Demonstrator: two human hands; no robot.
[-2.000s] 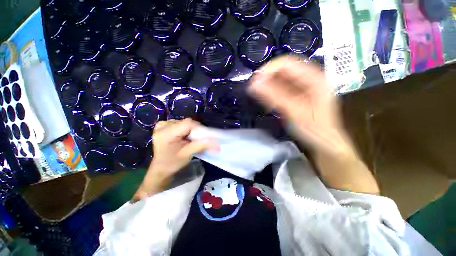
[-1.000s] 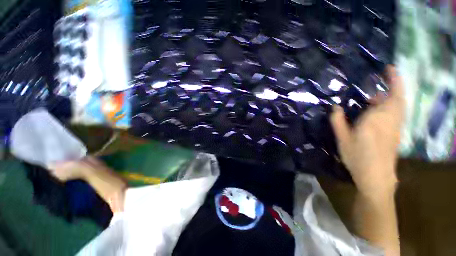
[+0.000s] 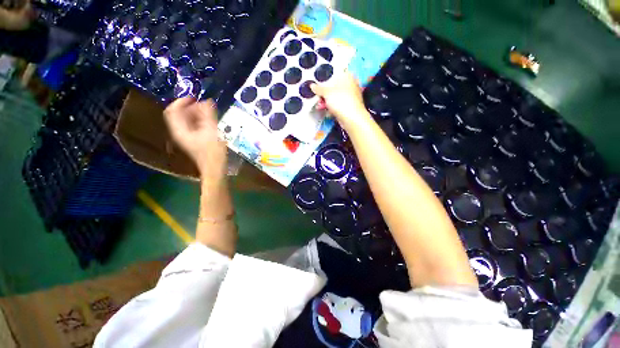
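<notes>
The label sheet (image 3: 293,75), white with rows of round black labels, lies on printed paper between two black trays. My right hand (image 3: 339,97) reaches across to its right side, with thumb and fingers closed on it. My left hand (image 3: 192,129) is raised left of the sheet, by the lower edge of the left black tray. Its fingers are loosely curled and apart, and I see nothing in it. The large black blister tray (image 3: 469,156) with round pockets lies under and to the right of my right forearm.
Another bumpy black tray (image 3: 177,41) is at the upper left. A yellowish tape roll (image 3: 313,20) sits above the labels. A brown carton (image 3: 146,132) is below the left tray. Stacked black trays (image 3: 68,163) stand at the left, and brown cardboard (image 3: 81,306) lies lower left.
The view has swung left. My left hand no longer holds the white sheet and has moved up beside the trays. My right hand has moved from the large tray's right side onto the label sheet.
</notes>
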